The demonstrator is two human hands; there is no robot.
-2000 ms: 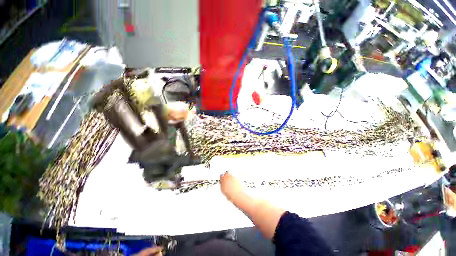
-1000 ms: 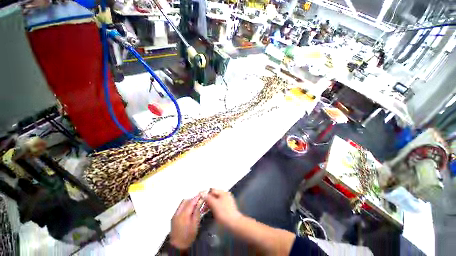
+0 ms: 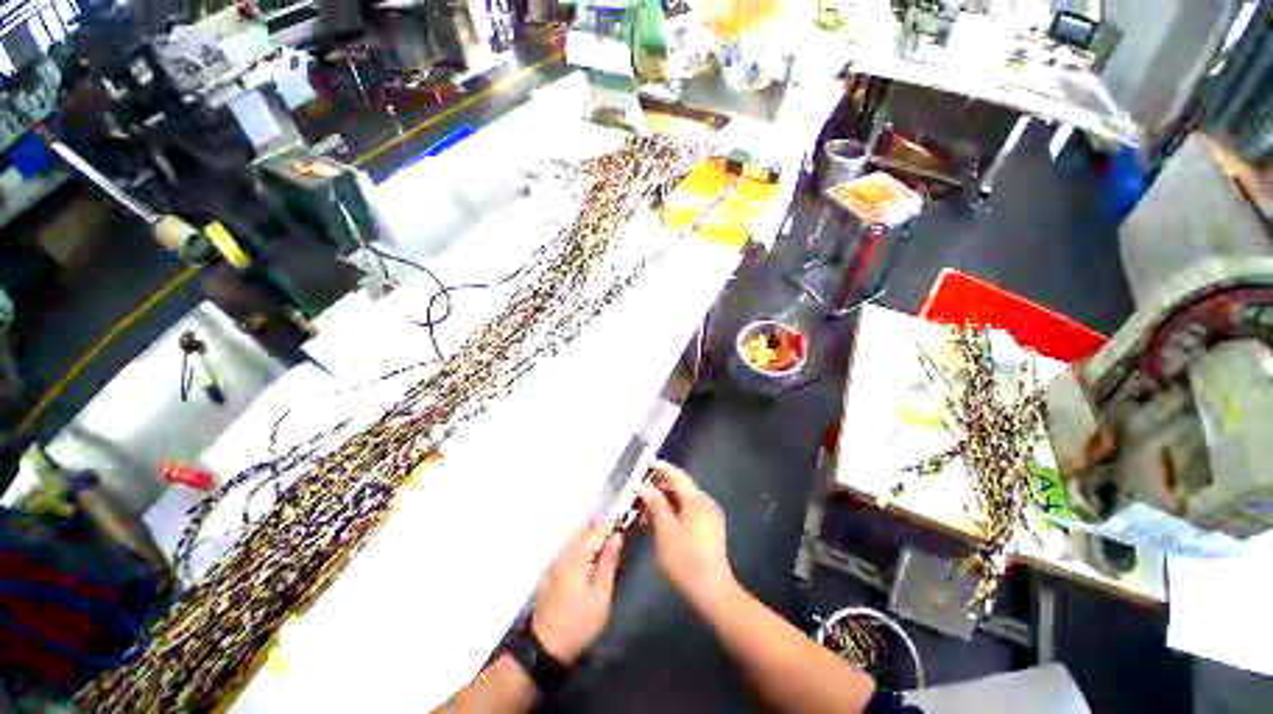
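Observation:
My left hand (image 3: 575, 597), with a dark band on its wrist, is at the front edge of the white-covered bench (image 3: 517, 481). My right hand (image 3: 687, 527) is just right of it, fingertips close together. Both hands pinch a small strand end (image 3: 631, 513) between them; it is mostly hidden by the fingers and too small to make out well. A thick chain bundle (image 3: 405, 439) in gold, black and pale runs along the back of the bench. A few thin strands lie beside it toward the yellow board (image 3: 722, 202) at the far end.
A small bucket (image 3: 772, 349) with colourful contents stands on the dark floor right of the bench. A side table (image 3: 888, 460) holds a heap of strands (image 3: 994, 439), with a red bin (image 3: 1012, 315) behind it. A large machine (image 3: 1187, 405) stands at the right. A stool (image 3: 877, 200) stands farther back.
The view has swung right and along the bench; the press and red machine have left the picture. Both hands have stayed together and now show at the bench's front edge.

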